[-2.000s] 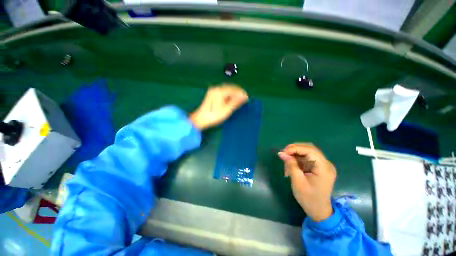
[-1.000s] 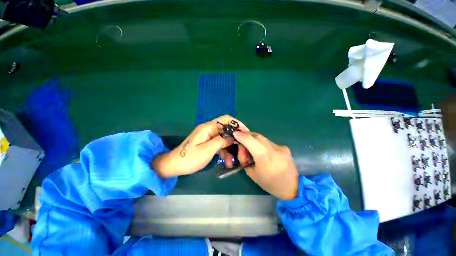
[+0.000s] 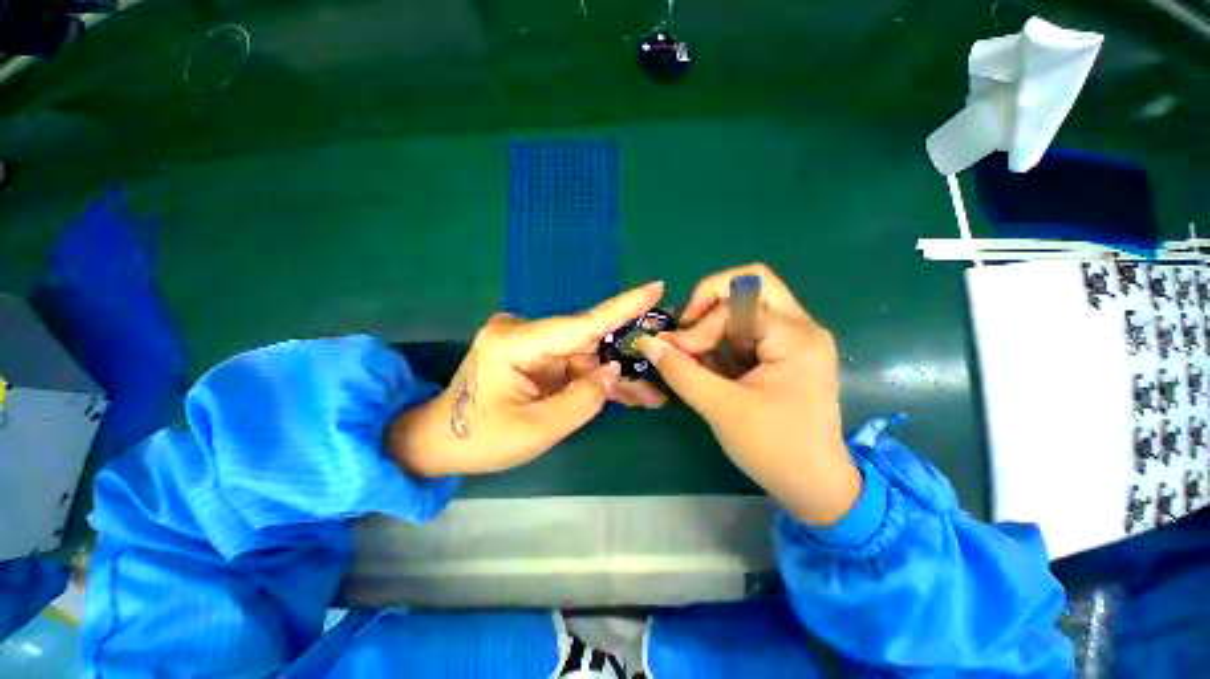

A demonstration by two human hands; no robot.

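My left hand point(image 3: 511, 387) holds a small round glossy black housing point(image 3: 637, 342) between its fingers, in front of me below the blue mat point(image 3: 563, 226). My right hand point(image 3: 770, 385) is at the housing's right side, with thumb and fingertip against it at a tiny greenish-gold spot. Slim grey metal tweezers point(image 3: 743, 313) lie across the right hand's fingers, held in that hand. Their tips are hidden by the hand. The fingers cover part of the housing.
Another black housing point(image 3: 664, 56) sits on the green belt point(image 3: 385, 199) at the top. At right are a sheet of black flex parts point(image 3: 1055, 398), white strips point(image 3: 1008, 249), crumpled white paper point(image 3: 1019, 100) and a dark blue pad point(image 3: 1072, 199). Blue cloth point(image 3: 113, 299) and a white box point(image 3: 51, 425) are left.
Both hands, apart at first, came together around a black housing. The fingers have since spread, showing more of it. The belt's far housings and circles shifted in view.
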